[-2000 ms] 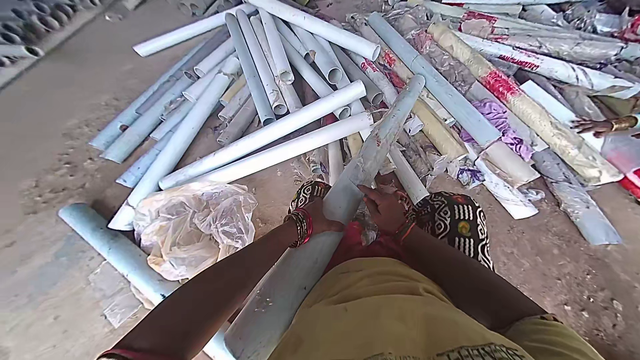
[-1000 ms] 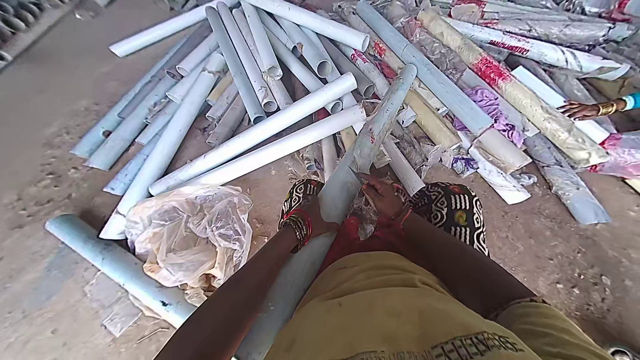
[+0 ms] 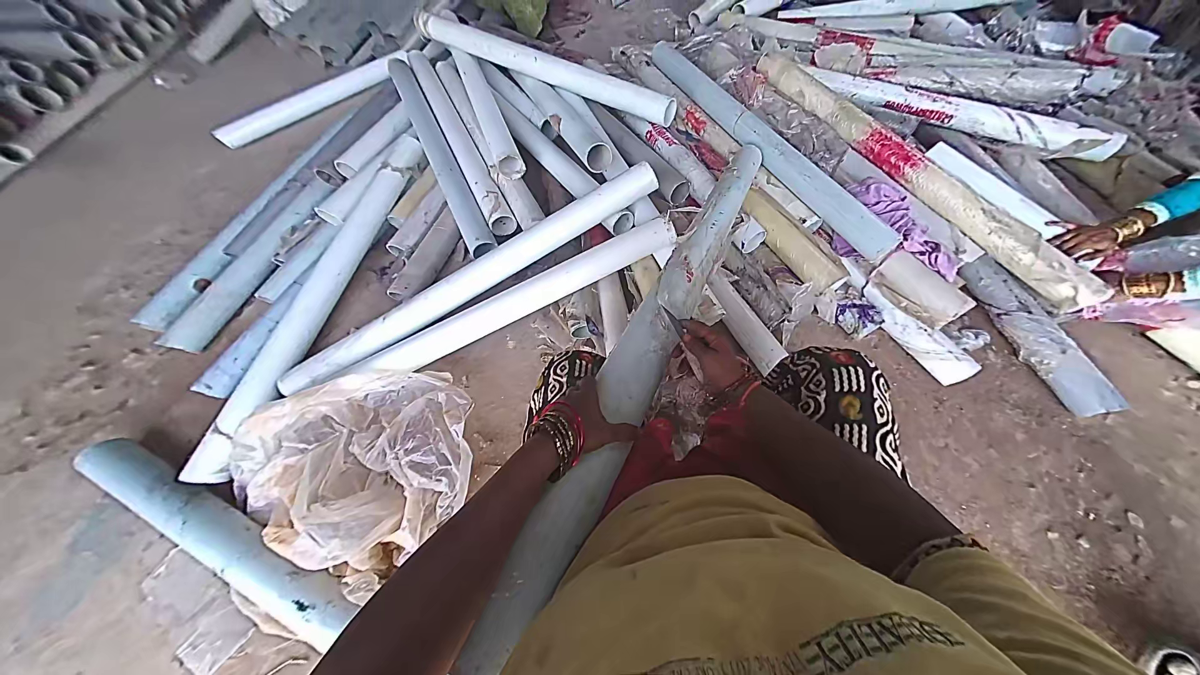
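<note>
A long grey plastic tube (image 3: 637, 361) slants up between my knees, its lower end hidden behind my body and left arm. My left hand (image 3: 600, 417) is wrapped around its middle. Against its right side, my right hand (image 3: 712, 361) grips thin plastic film (image 3: 686, 398) that hangs under the fingers. Cloudy film with red marks (image 3: 694, 262) still covers the upper part of the tube, while the stretch between my hands looks bare and smooth. Whether my right hand also holds a small tool cannot be seen.
White and grey tubes (image 3: 506, 272) lie in a loose pile ahead. Film-wrapped tubes (image 3: 937, 178) are at the right, beside another person's hands (image 3: 1102, 239). Crumpled plastic bag (image 3: 352, 469) and a grey-blue tube (image 3: 216, 534) lie at the left. More pipes (image 3: 56, 84) are stacked far left.
The film's edge on the tube appears higher, and more bare tube shows between my hands. The other person's hands at the right have moved further into view.
</note>
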